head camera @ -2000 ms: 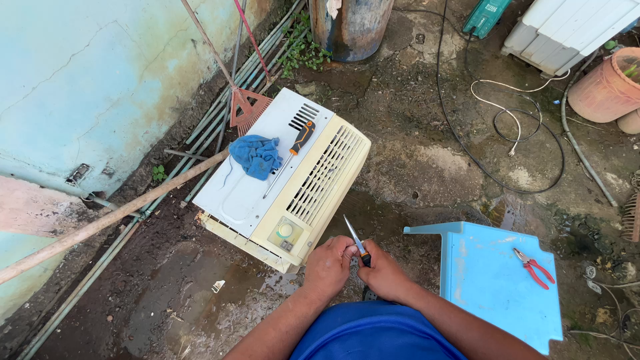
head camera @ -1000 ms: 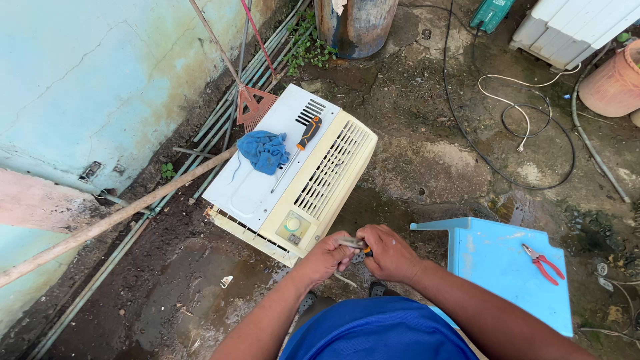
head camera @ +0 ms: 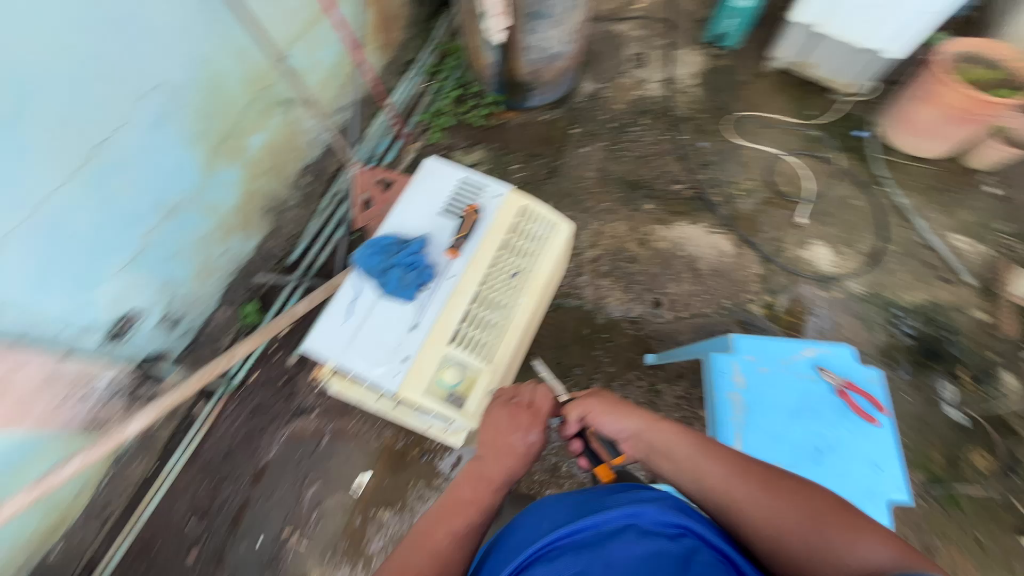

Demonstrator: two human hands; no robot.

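My right hand (head camera: 600, 424) grips the black and orange handle of a bladed tool (head camera: 547, 378), perhaps a knife, whose metal end points up and left. Close against it is my left hand (head camera: 516, 420), fingers curled; whether it holds anything is hidden by blur. Just beyond the hands lies a cream and white window air conditioner (head camera: 512, 288). On its white top rest a blue cloth (head camera: 396, 266) and an orange and black screwdriver (head camera: 462, 232).
A light blue plastic stool (head camera: 784, 432) at the right bears red-handled pliers (head camera: 854, 396). A wooden pole (head camera: 200, 388) and a rake head (head camera: 376, 194) lie by the wall. Cables (head camera: 792, 156) cross the ground near a clay pot (head camera: 944, 100) and a rusty drum (head camera: 532, 48).
The metal end of the tool now sticks out above my hands, pointing up and left. A second ago, my hands were close together around something brownish. The view has shifted and blurred.
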